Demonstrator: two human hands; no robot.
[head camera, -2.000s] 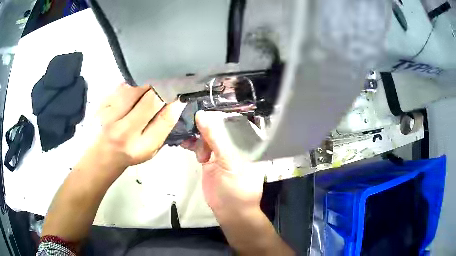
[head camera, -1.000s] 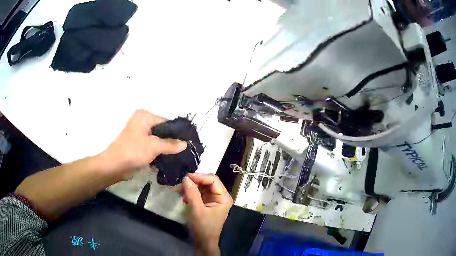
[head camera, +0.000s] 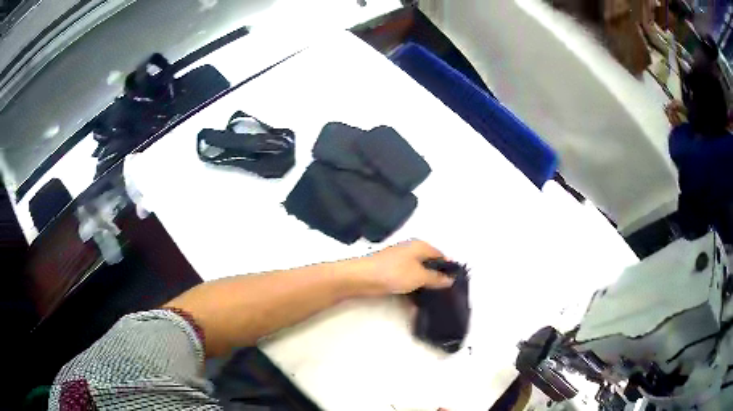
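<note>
My left hand (head camera: 406, 269) holds a small black pouch body (head camera: 444, 309) by its upper edge, at or just over the white table (head camera: 514, 265). The pouch is slightly blurred. Several flat black rounded panels (head camera: 362, 181) lie overlapping beyond my hand. A black looped piece (head camera: 247, 146) with shiny edges lies to their left. My right hand is not clearly in view; only a tiny skin-toned spot may show at the bottom edge.
The sewing machine (head camera: 659, 309) stands at the lower right, its dark arm end (head camera: 546, 361) over the table. A blue bin (head camera: 482, 112) lies along the far edge. More black pieces (head camera: 137, 112) lie on another table at upper left. A person in blue (head camera: 703, 172) is at upper right.
The view has swung left and up, away from the machine. My left hand still holds the pouch, now away from the machine. My right hand has let go and left the view.
</note>
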